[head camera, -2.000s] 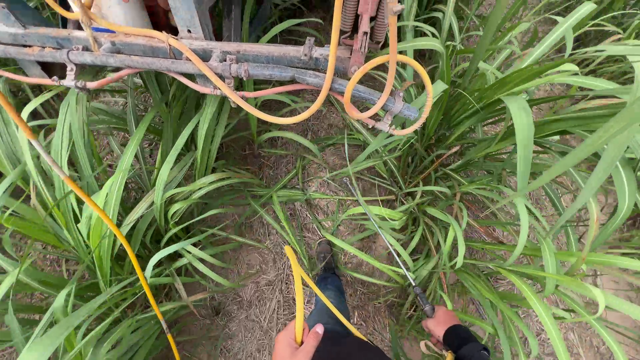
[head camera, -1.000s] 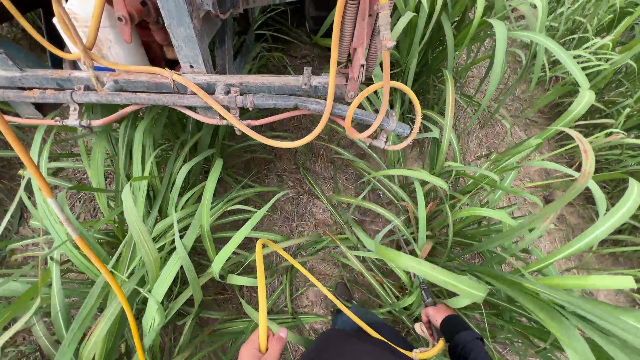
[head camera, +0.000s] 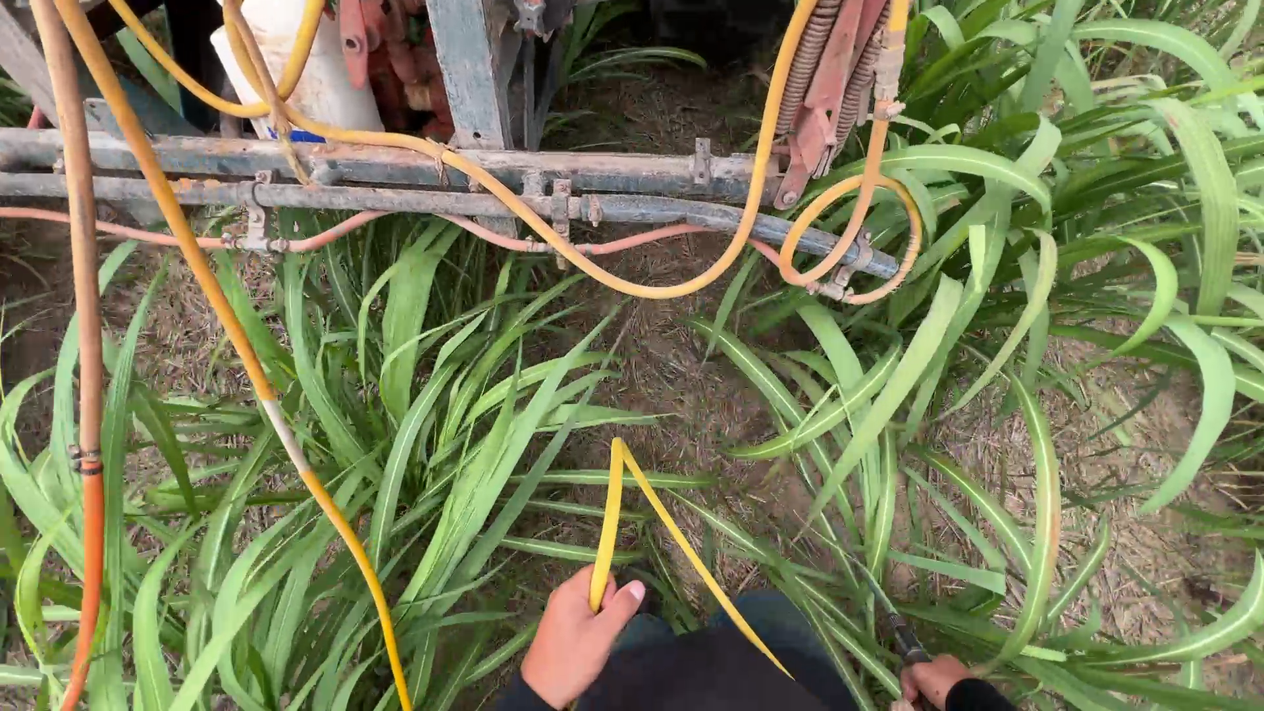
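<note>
My left hand (head camera: 583, 632), low in the middle of the view, is closed around a yellow hose (head camera: 609, 533). Above the hand the hose bends sharply, then slants down to the right across my dark clothing. At the lower right, my right hand (head camera: 933, 679) grips the dark handle of a spray wand (head camera: 904, 637). The wand's thin shaft runs up and left among the leaves, and its far end is hidden. The hose's link to the wand cannot be seen.
Ahead stands a machine frame with a metal bar (head camera: 395, 158), a looped orange hose (head camera: 642, 288), springs and a white container (head camera: 296, 79). More orange and yellow hoses (head camera: 237, 336) hang at the left. Tall leafy plants (head camera: 444, 425) grow on both sides of straw-covered soil (head camera: 681, 395).
The frame and its hanging hoses stand lower in the view than two seconds ago. Both hands still hold the hose and the wand.
</note>
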